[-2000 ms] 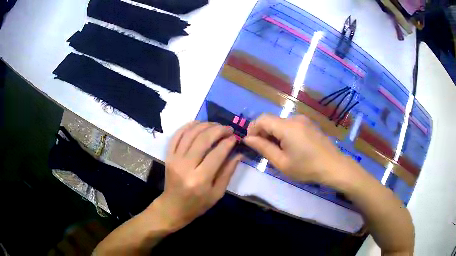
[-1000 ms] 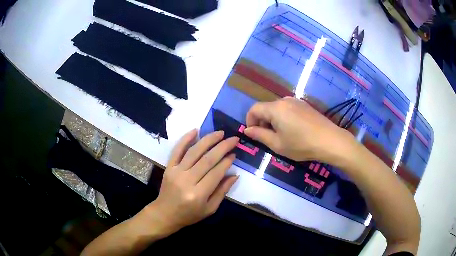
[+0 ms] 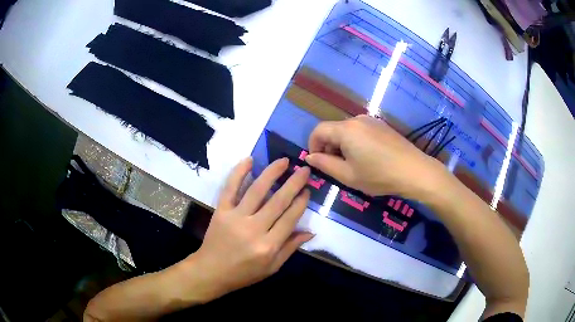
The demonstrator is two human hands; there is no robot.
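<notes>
The blue see-through sewing template [image 3: 353,63] lies on the white tabletop. A black fabric strip [image 3: 372,212] shows along its near edge, with groups of pink loop slots [image 3: 395,219] over it. My left hand [image 3: 255,229] lies flat with spread fingers on the template's near left corner, fingertips beside the leftmost slots. My right hand [image 3: 362,157] has thumb and forefinger pinched together at the leftmost slots; whether a cord is between them is hidden. Several thin black cord pieces [image 3: 435,133] lie on the template behind my right hand.
Several black fabric strips [image 3: 142,113] with frayed edges lie on the tabletop [image 3: 38,38] at left. Thread snips [image 3: 445,53] lie at the template's far edge. A pale machine bed or table [image 3: 555,151] is at right. Clear-wrapped packs [image 3: 154,195] and black cloth are below the table.
Over the last two seconds, my left hand has moved from pinching at the leftmost slots to lying flat beside them. The middle and right slots have come into view. My right hand stays at the leftmost slots.
</notes>
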